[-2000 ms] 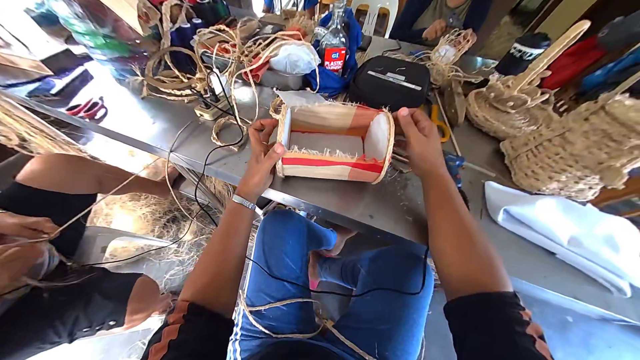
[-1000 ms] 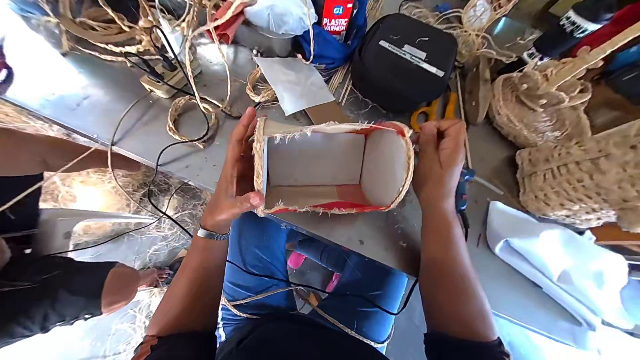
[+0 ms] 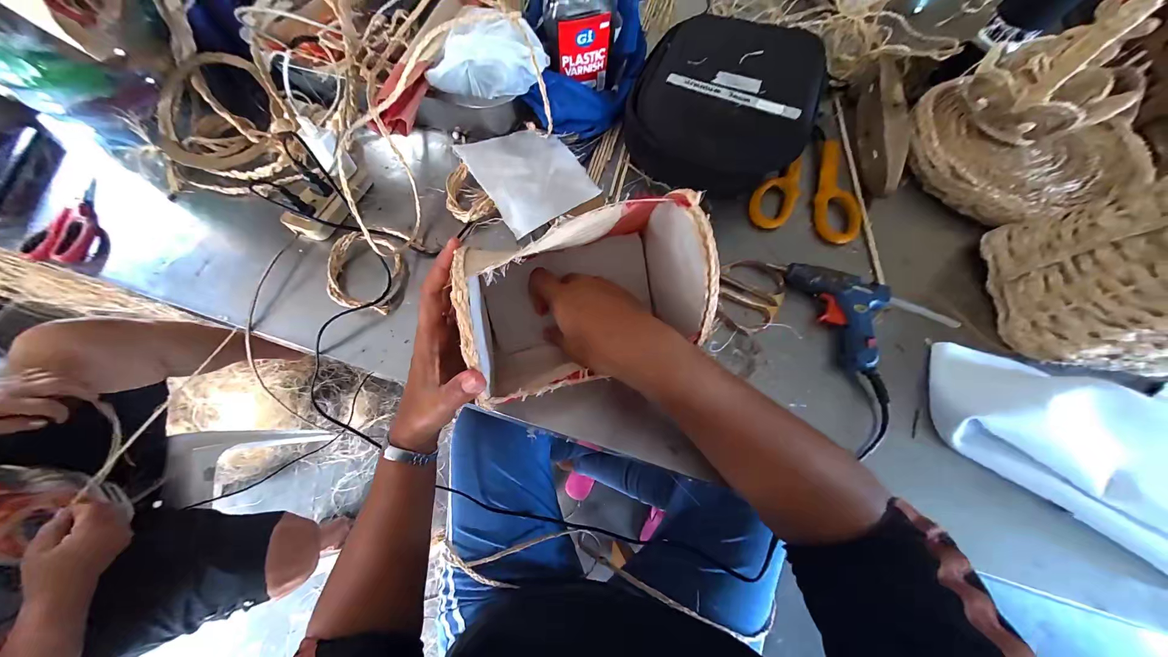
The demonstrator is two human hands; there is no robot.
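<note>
A small open box with a pale lining, red patches and braided fiber cord along its rim rests at the near edge of the metal table. My left hand holds its left end, thumb on the rim and fingers behind the wall. Inside the box is my right hand, fingers bent near the lining; whether they grip anything is hidden. Just right of the box lie a small pair of scissors and a blue hot glue gun. A piece of white sheet lies behind the box.
Orange-handled scissors, a black zip case and a varnish bottle stand behind. Woven baskets and folded white cloth are at right. Coiled cord and cables lie left, beside another person's hands.
My right hand has left the right end of the box and reached inside it. My left hand stays at the left end. The box opening has tipped up toward the view since the earliest frame.
</note>
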